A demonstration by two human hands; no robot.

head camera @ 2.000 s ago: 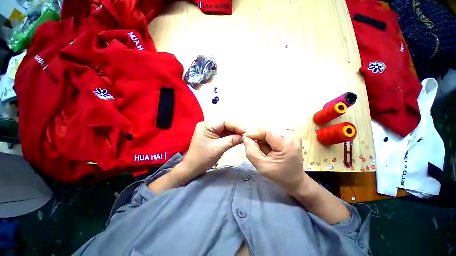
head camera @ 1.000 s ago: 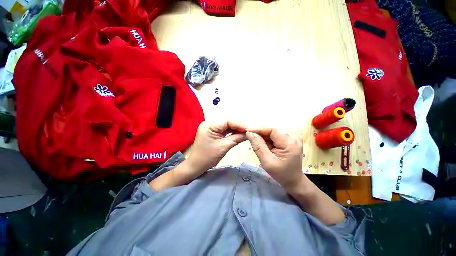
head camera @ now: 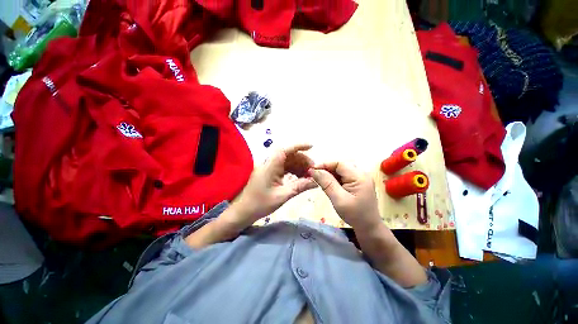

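Note:
My left hand [head camera: 277,179] is over the table's near edge, its thumb and fingers apart in a curve, with nothing visible in it. My right hand [head camera: 347,190] is beside it, thumb and forefinger pinched together at the left hand's opening. What the pinch holds is too small to make out; a tiny reddish spot shows at the fingertips. A crumpled clear bag [head camera: 251,108] with dark contents lies beyond the hands, with small dark buttons [head camera: 268,143] just below it.
A red garment [head camera: 180,142] covers the left side. Red-orange thread cones [head camera: 405,184], a magenta cone [head camera: 413,147] and snips [head camera: 422,208] are at right on the table [head camera: 342,76]. Another red garment [head camera: 459,136] and a white garment [head camera: 472,218] hang at the right edge.
The left fingers have opened away from the pinch they shared with the right fingertips. The view has shifted, so the cones sit further left and more red cloth shows at the top.

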